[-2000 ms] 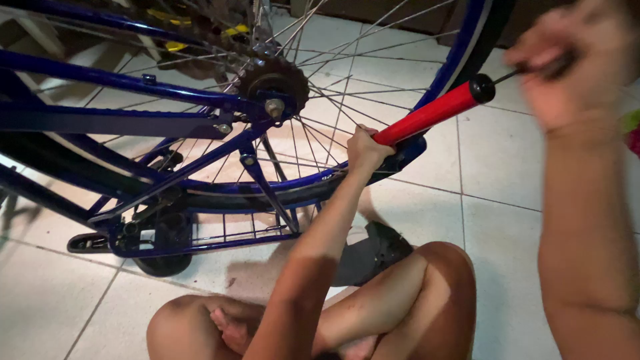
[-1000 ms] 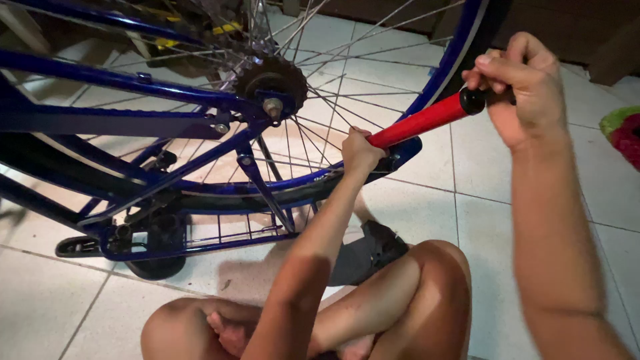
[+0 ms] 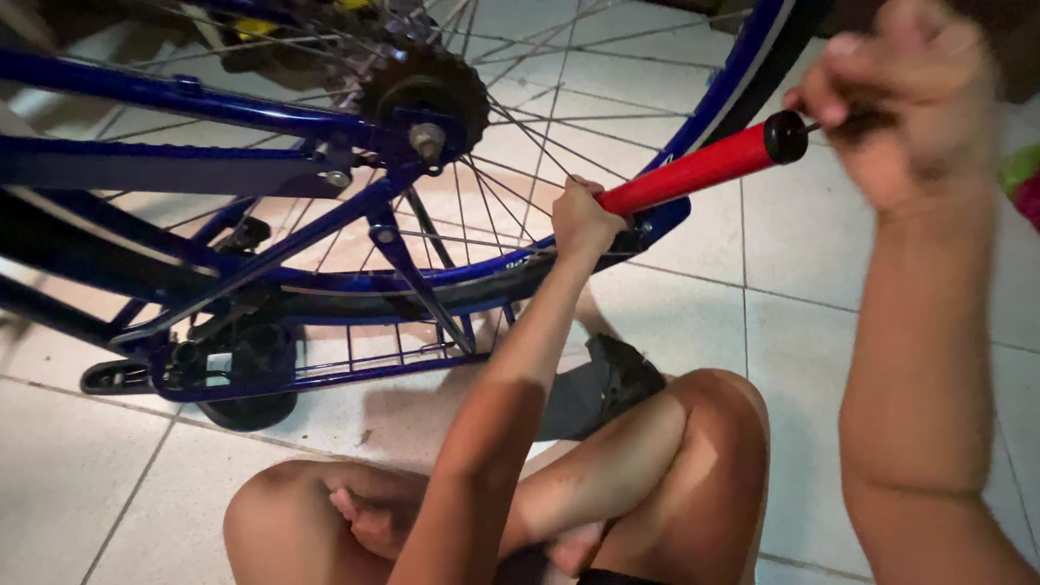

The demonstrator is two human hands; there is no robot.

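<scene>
A red hand pump (image 3: 691, 172) with a black end cap slants across the rim of a bicycle wheel (image 3: 735, 77). My left hand (image 3: 587, 218) is closed around the pump's lower end, beside the tire; the joint with the valve is hidden. At upper right, my right hand (image 3: 902, 106), blurred, grips the pump's dark handle, mostly hidden in the fingers. A thin metal rod shows between this hand and the end cap. The blue bicycle frame (image 3: 268, 280) and the rear sprocket (image 3: 426, 101) lie left of my left hand.
The bicycle's rear rack (image 3: 382, 366) and black saddle (image 3: 252, 406) rest low at the tiled floor (image 3: 682, 325). A dark grey cloth or bag (image 3: 597, 394) lies by my crossed legs (image 3: 699, 455). A green and red item (image 3: 1025, 183) sits at the right edge.
My right hand has moved away from the pump's end cap, up and to the right, and the rod shows more than one second ago. My left hand stays at the pump's lower end.
</scene>
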